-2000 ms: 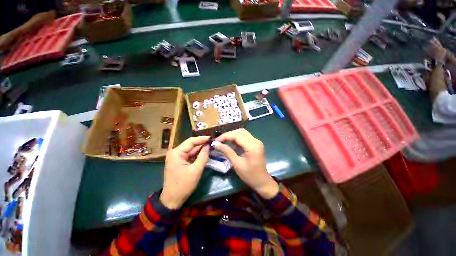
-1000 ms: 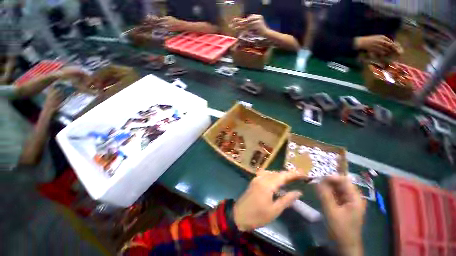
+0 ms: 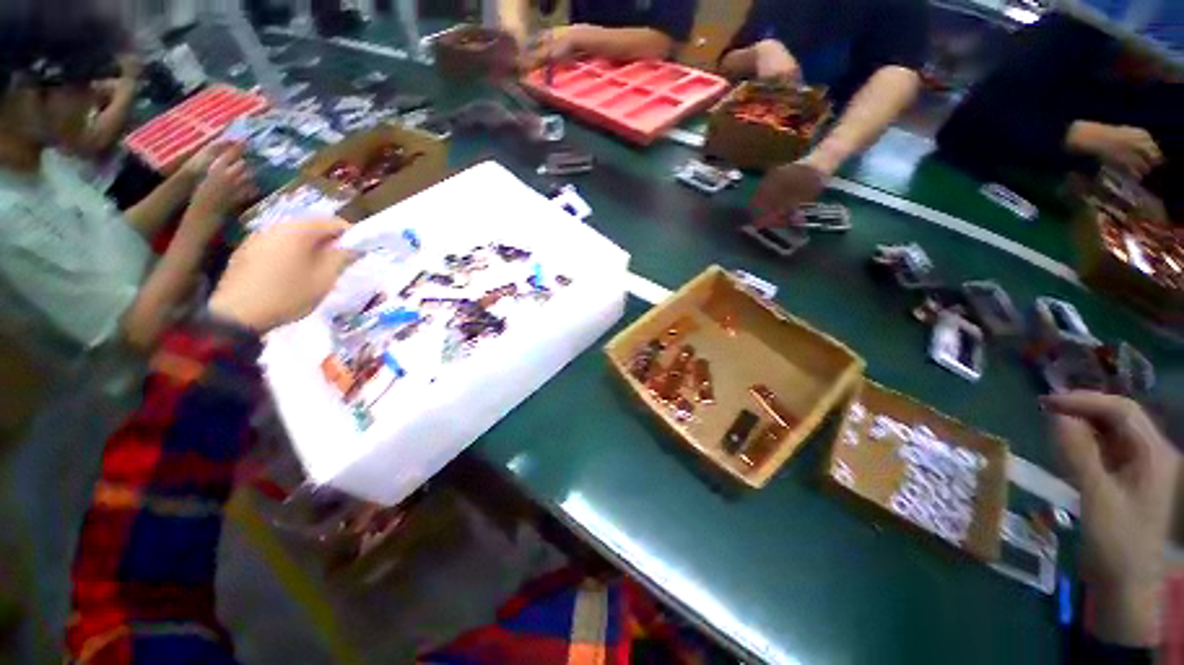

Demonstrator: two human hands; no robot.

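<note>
My left hand (image 3: 279, 276) is over the far-left edge of the white plastic bin (image 3: 448, 435), fingers pointing in beside a crumpled translucent piece (image 3: 379, 250); whether it holds anything is hidden. Mixed subassemblies (image 3: 474, 318), dark, copper and blue, lie in the bin. My right hand (image 3: 1119, 474) is raised at the right edge, blurred, thumb and finger close together with a tiny dark spot at the tips; I cannot tell if it is a held part. The larger carton (image 3: 812, 331) holds copper-brown parts (image 3: 682, 377). The smaller carton (image 3: 993, 500) holds white rings (image 3: 928, 474).
A white-framed housing (image 3: 1028, 552) and a blue part (image 3: 1065, 598) lie right of the smaller carton. More housings (image 3: 958, 344) are scattered on the green belt (image 3: 831, 279). Other people's hands (image 3: 792, 188) work across the belt; a person (image 3: 78, 247) sits at left.
The view has swung left. My hands have moved apart from their place near the cartons, the left to the white bin. The whitish piece below them no longer shows there.
</note>
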